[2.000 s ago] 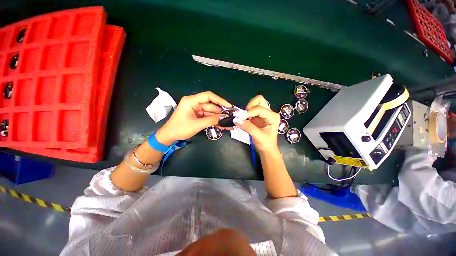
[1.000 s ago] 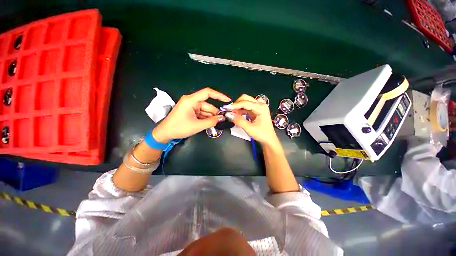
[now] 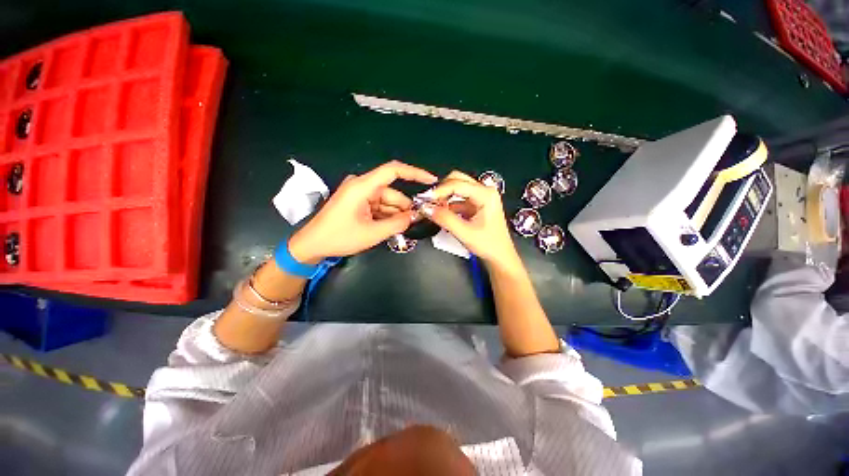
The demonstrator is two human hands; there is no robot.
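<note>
My left hand (image 3: 358,218) and my right hand (image 3: 473,220) meet over the middle of the bench. Their fingertips hold a small dark round unit (image 3: 425,208) between them, mostly hidden by the fingers. One round electronic unit (image 3: 402,244) lies just below my fingers. Several more round units with silver rims lie right of my right hand, one of them at the near right (image 3: 550,238). A white paper piece (image 3: 451,244) lies under my right hand, with a blue stick (image 3: 478,276) partly hidden beside it.
Red compartment trays (image 3: 198,167) are stacked at left. A crumpled white tissue (image 3: 300,193) lies left of my hands. A long metal strip (image 3: 503,122) lies beyond them. A white tape dispenser (image 3: 642,195) stands at right. Another person's sleeve (image 3: 801,325) shows at far right.
My right hand's fingers have curled in closer to my left fingertips around the unit. A round unit beyond my right hand, hidden earlier, now shows.
</note>
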